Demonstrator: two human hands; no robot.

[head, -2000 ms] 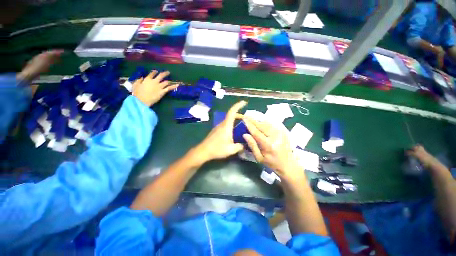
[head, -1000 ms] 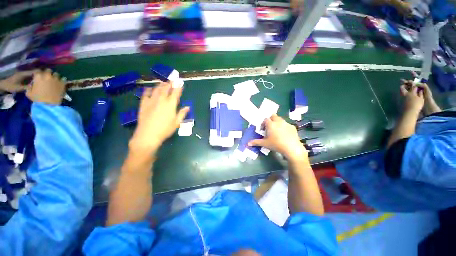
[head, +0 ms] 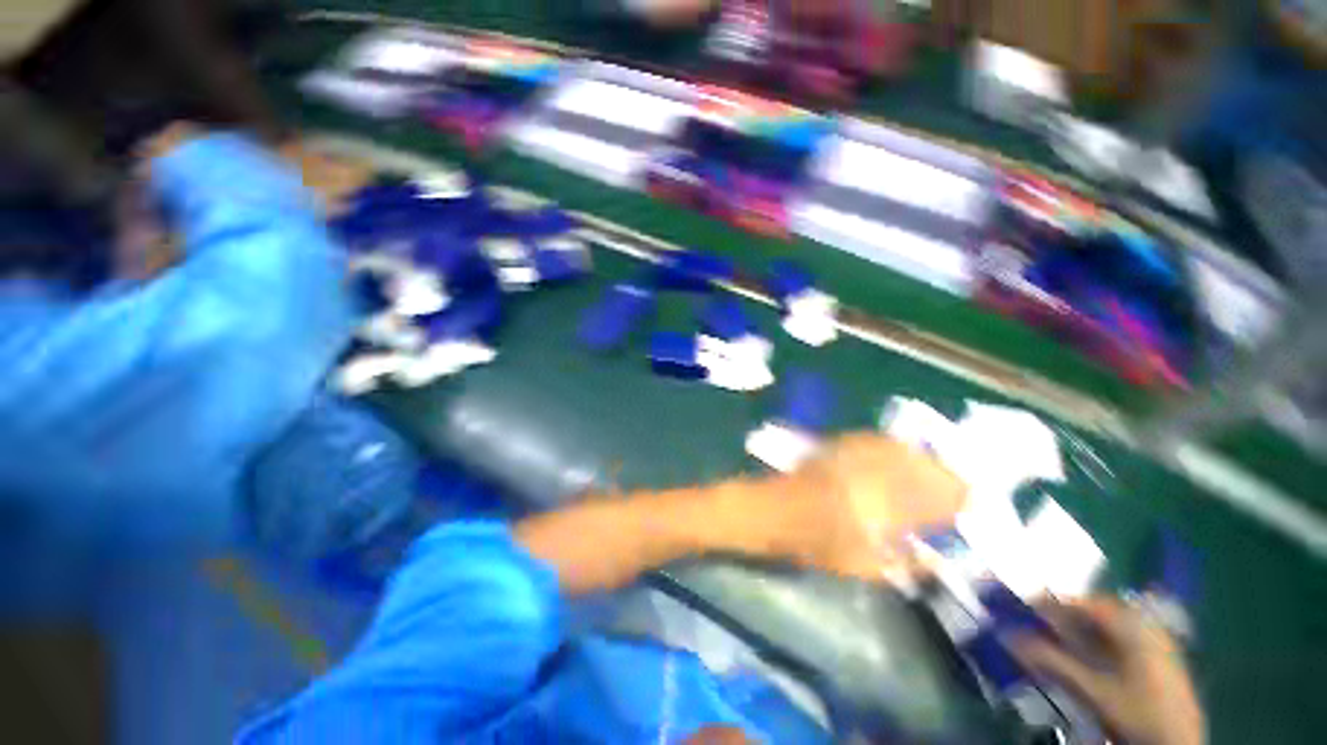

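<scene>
The frame is blurred. My left hand (head: 866, 502) is over the bench beside white flat pieces (head: 1011, 451), with a white piece at its fingertips; its grip is unclear. My right hand (head: 1121, 670) is at the lower right, with its fingers by a dark blue carton piece (head: 997, 633); whether it grips it is unclear. A blue carton with a white flap (head: 786, 441) lies just behind my left hand. Several blue-and-white cartons (head: 732, 360) lie farther left.
A heap of blue-and-white cartons (head: 422, 277) is at the left, beside another worker's blue sleeve (head: 255, 248). White trays (head: 895, 189) and printed lids (head: 742, 160) line the raised lane beyond the metal strip. A grey post (head: 1252, 349) blurs at right.
The view has swung and tilted. My left hand has moved from the loose cartons to the white pieces. My right hand is now lower right. The heap shows more fully.
</scene>
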